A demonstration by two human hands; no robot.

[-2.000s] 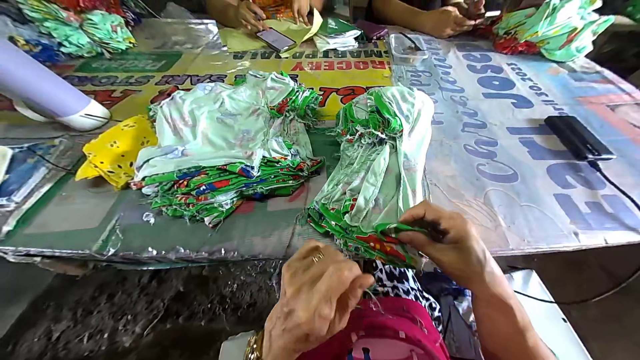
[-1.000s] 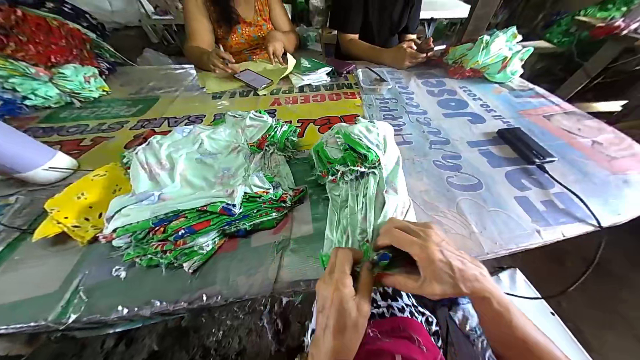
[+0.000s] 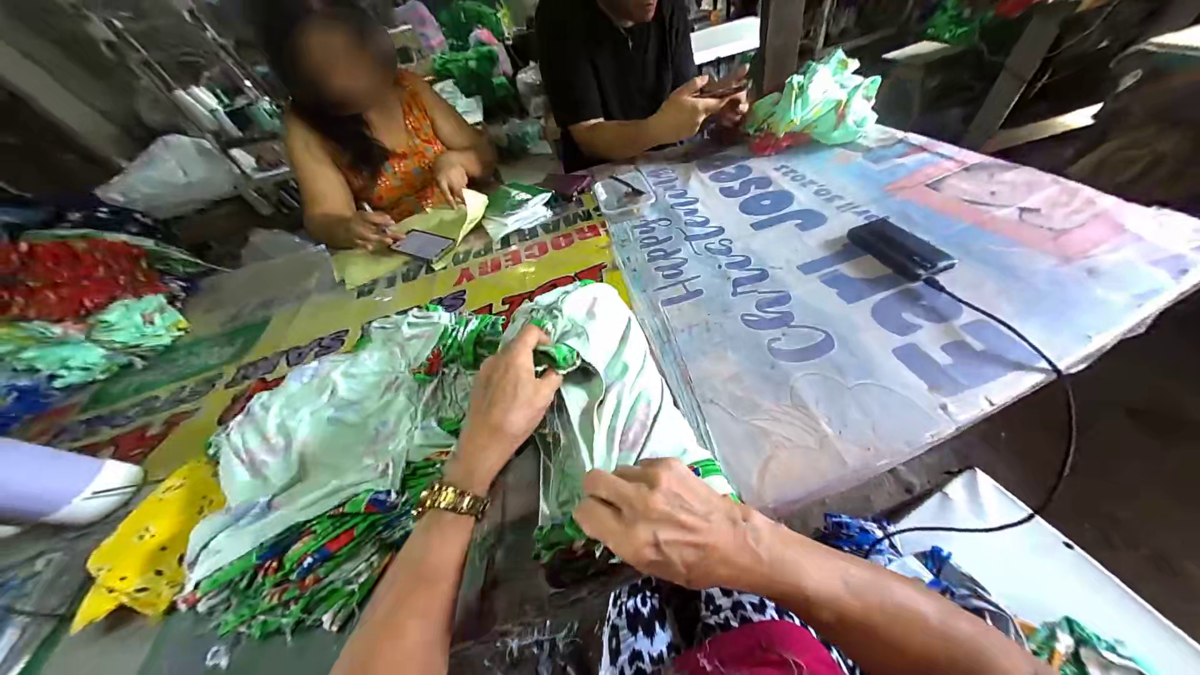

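Observation:
A pale green cloth piece [image 3: 628, 394] with bright green edging lies on the table in front of me. My left hand [image 3: 514, 389], with a gold watch at the wrist, grips the bunched green edging at its far end. At the near end, my right hand [image 3: 661, 520] is over the cloth with fingers curled; whether it pinches the fabric cannot be told. Left of it sits a pile of similar pale cloths [image 3: 319, 422] with green, red and blue edges, beside a yellow patterned cloth [image 3: 155, 539].
The table [image 3: 769, 450] is covered with printed tarpaulin. A black device [image 3: 900, 248] with a cable lies at right. Two people sit across, one by a phone [image 3: 423, 245] on yellow paper, one holding a phone. More cloth bundles lie far left and at the far edge [image 3: 820, 98].
My left hand has moved from the near end of the cloth to its far end. My right hand stays near the close end. The view has tilted up.

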